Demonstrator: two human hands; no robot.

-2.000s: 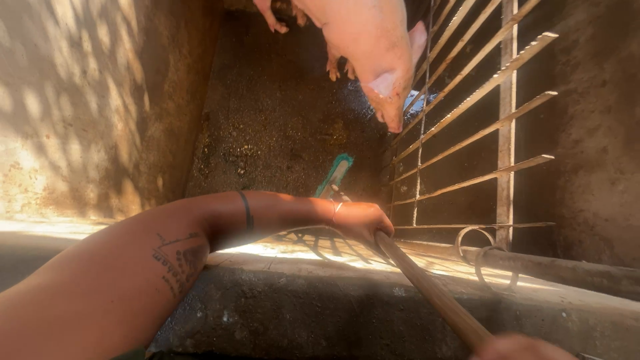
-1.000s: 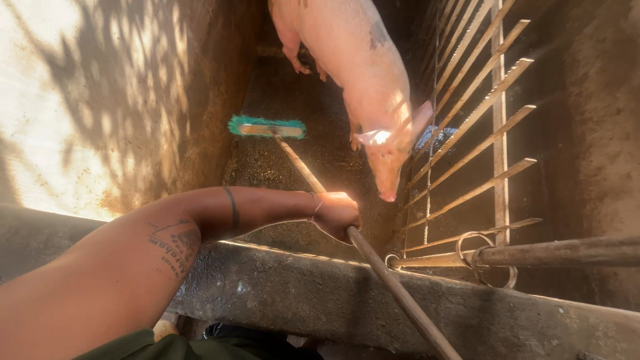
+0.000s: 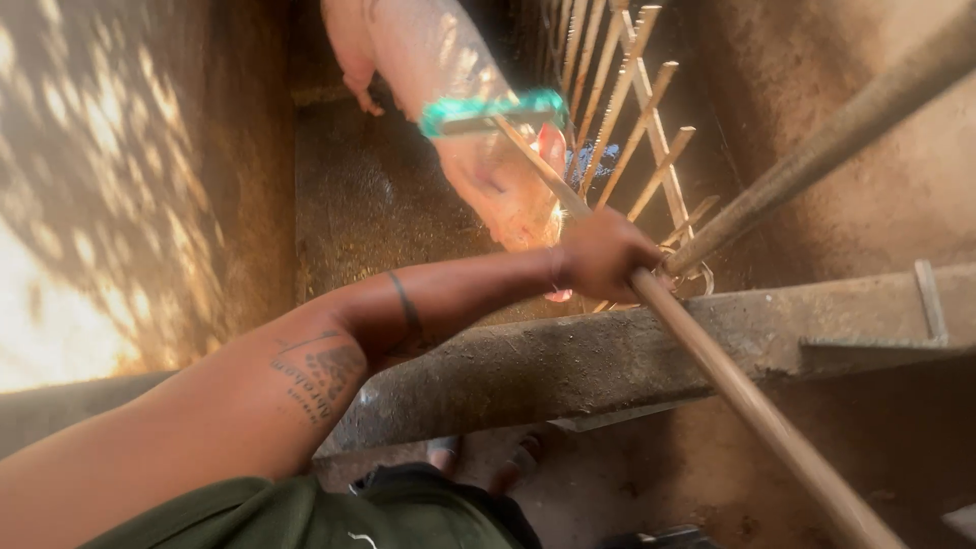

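Note:
My left hand (image 3: 614,255) is closed around the wooden handle (image 3: 732,374) of a push broom, just above the top of the pen wall. The broom's head with green bristles (image 3: 496,113) is raised and blurred, and it overlaps the pig in the view; whether it touches the animal I cannot tell. The pink pig (image 3: 427,53) stands in the pen with its head low, close to my left wrist. My right hand is out of view. The lower handle runs out at the bottom right.
A low concrete wall (image 3: 534,366) crosses between me and the pen. At the right stand a slatted wooden gate (image 3: 648,122) and a thick slanting pole (image 3: 823,137) beside my left hand. A tall wall (image 3: 114,191) borders the left. The pen floor (image 3: 343,198) looks wet.
The broom's head has moved off the floor at the left, rightward to in front of the pig. My right hand, partly visible two seconds ago, is out of view. The view has shifted.

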